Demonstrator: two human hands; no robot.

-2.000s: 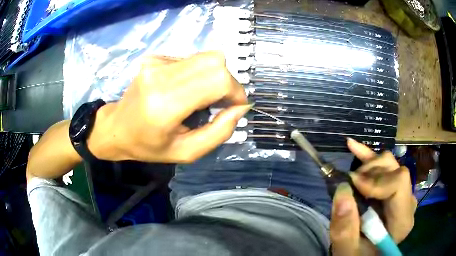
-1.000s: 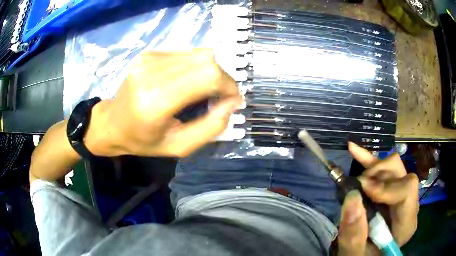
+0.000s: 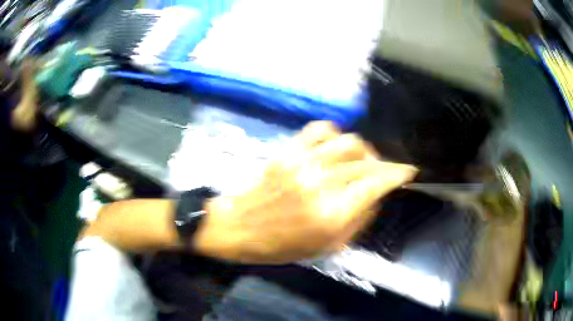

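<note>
The whole view is blurred by motion. My left hand (image 3: 301, 194), bare with a dark wristband, is in the middle, palm down, its fingertips pinched together. A thin pale strand, apparently solder wire (image 3: 446, 186), runs right from the fingertips towards the round brassy tip-cleaning tin (image 3: 506, 188). Whether it touches the tin cannot be told. The black circuit strips (image 3: 433, 251) lie below and right of the hand, partly hidden by it and by bright glare. The crinkled clear plastic sheet (image 3: 210, 157) lies behind and left of the hand. My right hand and the soldering iron cannot be made out.
A blue parts tray (image 3: 251, 94) with a glaring white content stands behind the hand. A beige box with a black front (image 3: 427, 113), apparently the fume extractor, stands right of it. The brown board (image 3: 496, 263) shows at the right. A skin-toned part of a person (image 3: 26, 100) shows far left.
The view has swung, bringing the tray and beige box in and the strips lower. My left hand has moved from the strips' left ends towards the tin. My right hand and iron have left view.
</note>
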